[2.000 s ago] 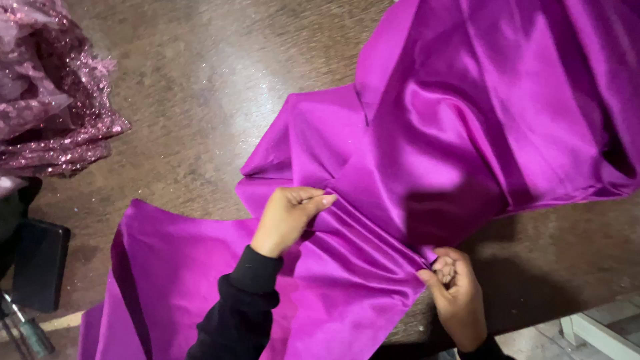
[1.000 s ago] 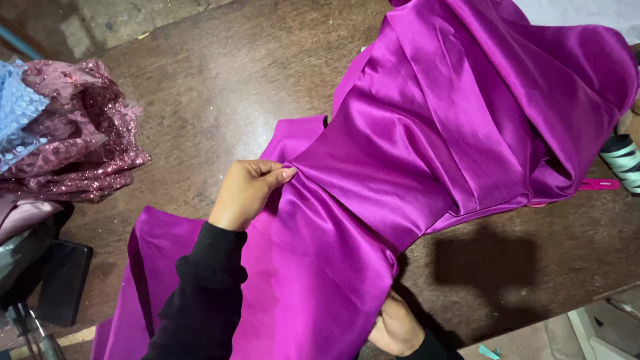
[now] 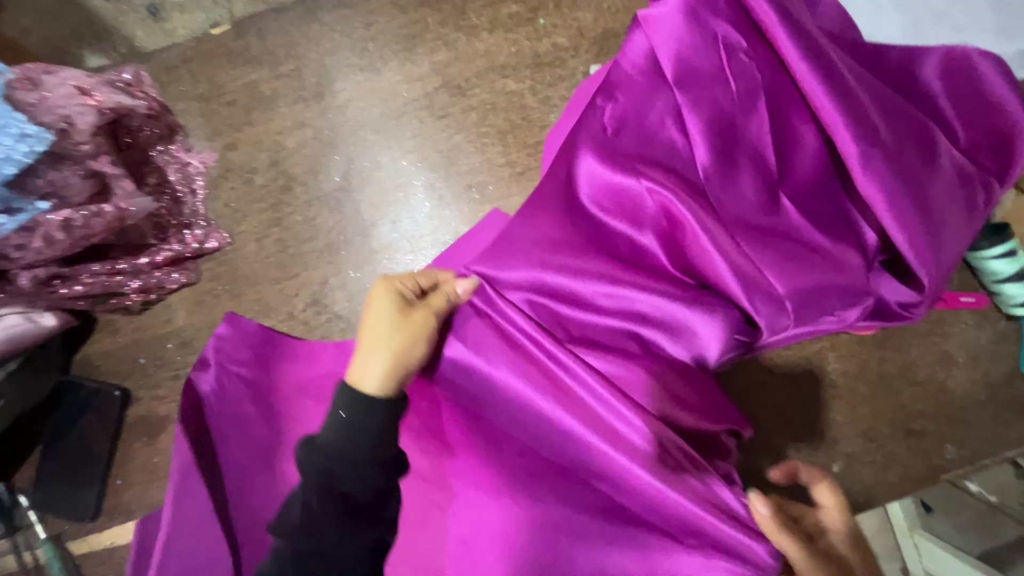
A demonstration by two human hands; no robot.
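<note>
A large piece of magenta satin fabric [image 3: 560, 448] lies across the brown table, gathered into folds and pleats at the upper right. My left hand [image 3: 408, 324], in a black sleeve, pinches the satin at its upper edge, where long folds fan toward the lower right. At the lower right, my right hand [image 3: 808, 512] is beside the satin's other edge, its thumb at the cloth and its index finger raised and apart. Whether its hidden fingers grip the cloth cannot be told.
Pink sequined fabric [image 3: 160, 232] and light blue fabric [image 3: 20, 152] are heaped at the left of the table [image 3: 320, 120]. Below them lies a black phone [image 3: 80, 448]. A pink object [image 3: 962, 301] and a spool of pale thread [image 3: 1000, 268] sit at the right edge.
My right hand, partly hidden beneath the satin a second ago, now shows beside its lower right edge. My left hand keeps its pinch on the upper edge.
</note>
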